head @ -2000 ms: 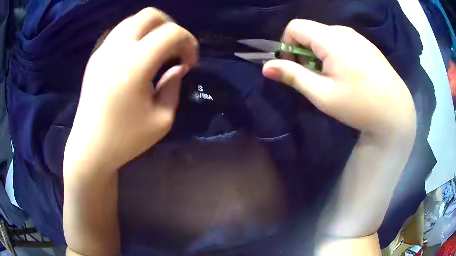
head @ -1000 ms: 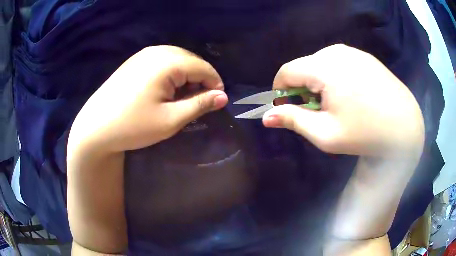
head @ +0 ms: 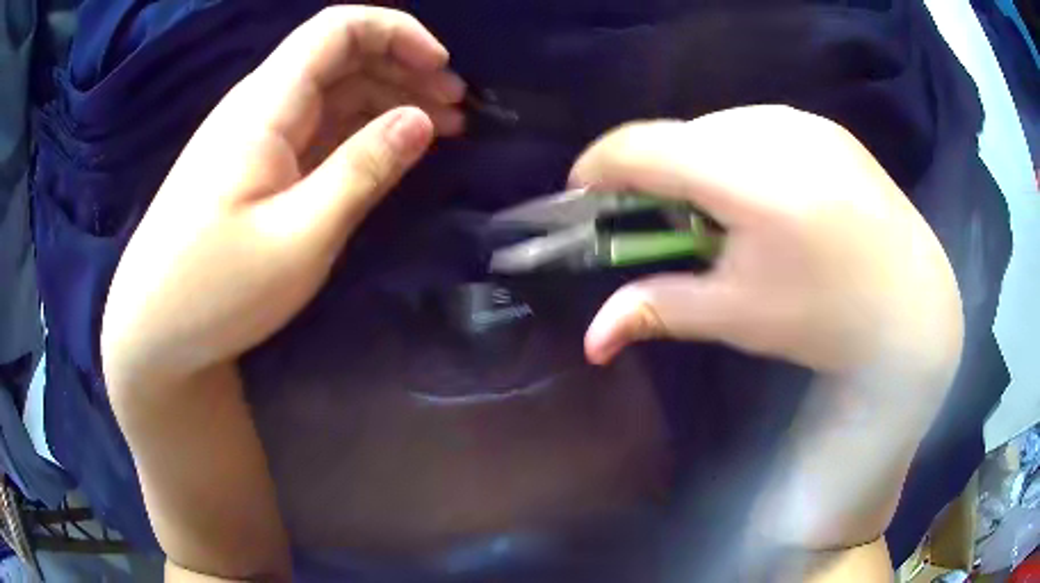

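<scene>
A dark navy garment [head: 547, 456] lies in layers in front of me. A printed neck label [head: 502, 305] with white marks shows near the middle, above a curved light seam line. My right hand [head: 776, 239] holds green-handled thread snips [head: 656, 245], blurred, blades apart and pointing left just above the label. The right thumb is off the handle. My left hand [head: 308, 182] is over the cloth at upper left, thumb and fingers apart. A small dark label or tab [head: 493, 111] lies by its fingertips; I see nothing gripped in it.
Grey cloth [head: 14, 228] lies along the left edge. A white table edge [head: 1004, 251] shows at right. A cardboard box [head: 952, 535] and bags are at the lower right. A dark rack or stool part [head: 68, 530] is at lower left.
My left hand has moved up and left, and its pinched fingers have opened. The snips have shifted left and blurred, with the right thumb lifted off. The printed label is uncovered again.
</scene>
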